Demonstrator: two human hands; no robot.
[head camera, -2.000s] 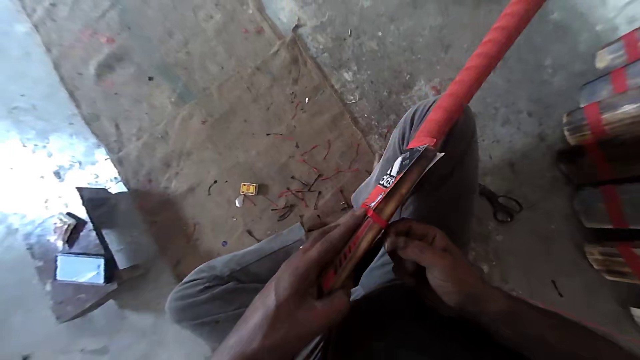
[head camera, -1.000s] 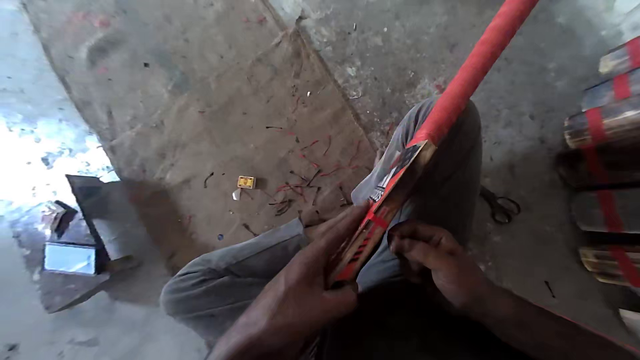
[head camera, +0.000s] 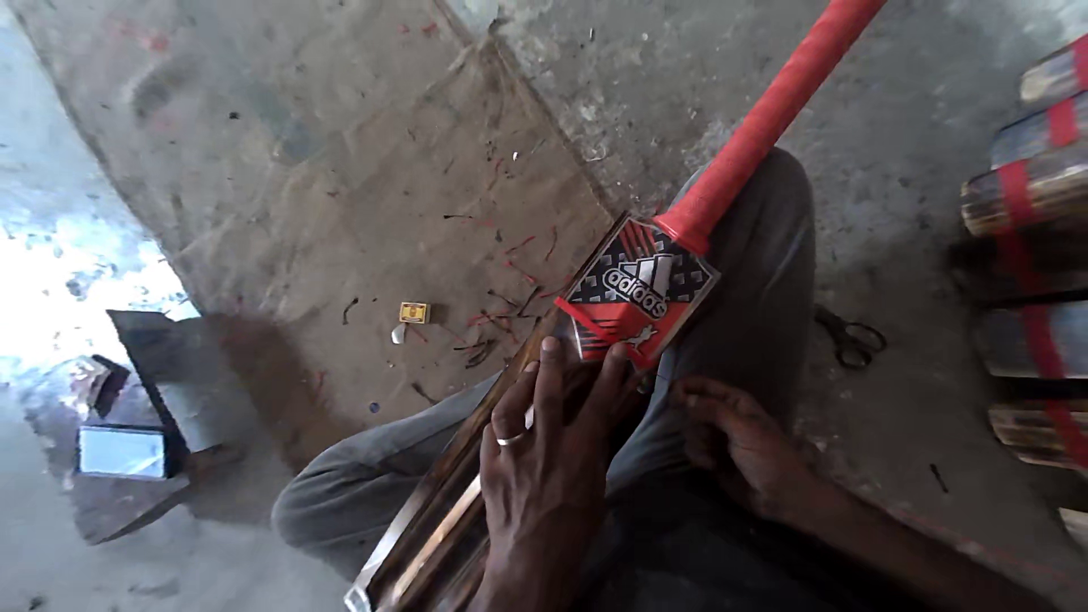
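Observation:
Across my lap lies a wooden cricket bat (head camera: 446, 510), its red-wrapped handle (head camera: 778, 110) pointing to the upper right. A black and red adidas sticker (head camera: 637, 285) covers the shoulder of the blade below the handle. A narrow red band (head camera: 595, 327) crosses the sticker's lower part. My left hand (head camera: 552, 459), with a ring on one finger, lies spread on the blade, two fingertips at the sticker's lower edge. Just right of the blade is my right hand (head camera: 735, 429), fingers curled with thumb and fingertips close together; whether they pinch something thin cannot be told.
Dark-handled scissors (head camera: 852, 340) lie on the floor right of my knee. Several wooden pieces with red bands (head camera: 1024, 183) line the right edge. A cloth mat (head camera: 357, 195) holds thread scraps and a small yellow box (head camera: 415, 313). A phone-like rectangular object (head camera: 121, 451) rests on a board at left.
The bat has turned from its edge so that its broad sticker-covered side faces up. My left hand has moved from gripping around the blade to lying flat on it.

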